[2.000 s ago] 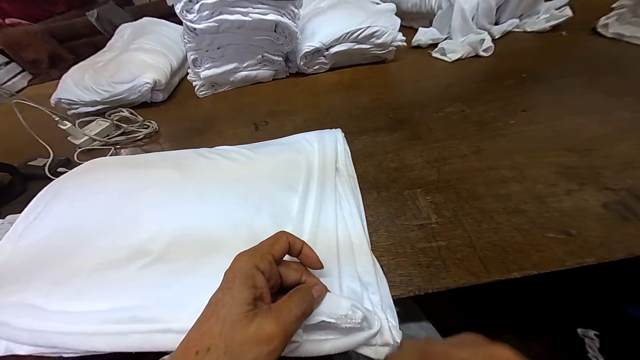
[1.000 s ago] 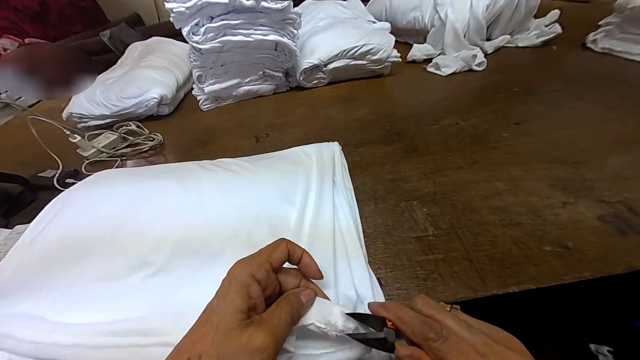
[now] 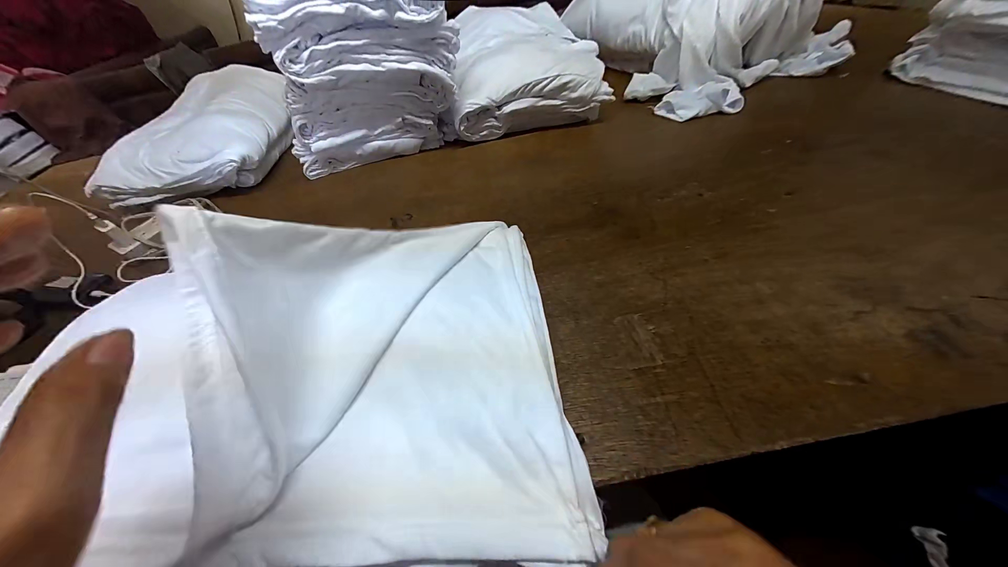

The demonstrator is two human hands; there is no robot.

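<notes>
A stack of folded white cloth (image 3: 441, 378) lies at the near left of the wooden table. Its top layer is turned back to the left in a diagonal fold, with a stitched edge (image 3: 206, 315) showing. At the lower left is my left hand (image 3: 63, 441), blurred, thumb raised and fingers spread apart beside the turned layer, holding nothing that shows. My right hand (image 3: 697, 539) is at the bottom edge by the stack's near right corner, mostly cut off by the frame. What it holds is hidden.
Along the back of the brown wooden table (image 3: 748, 260) are a white bundle (image 3: 205, 130), a tall stack of white cloths (image 3: 370, 87), another folded pile (image 3: 524, 71) and loose white cloth (image 3: 701, 47). White cables (image 3: 134, 236) lie at left. The table's front edge runs at lower right.
My left hand has let go of the cloth's near right corner and moved left. The top layer has been folded back. Black-bladed snips seen in my right hand a second ago no longer show clearly.
</notes>
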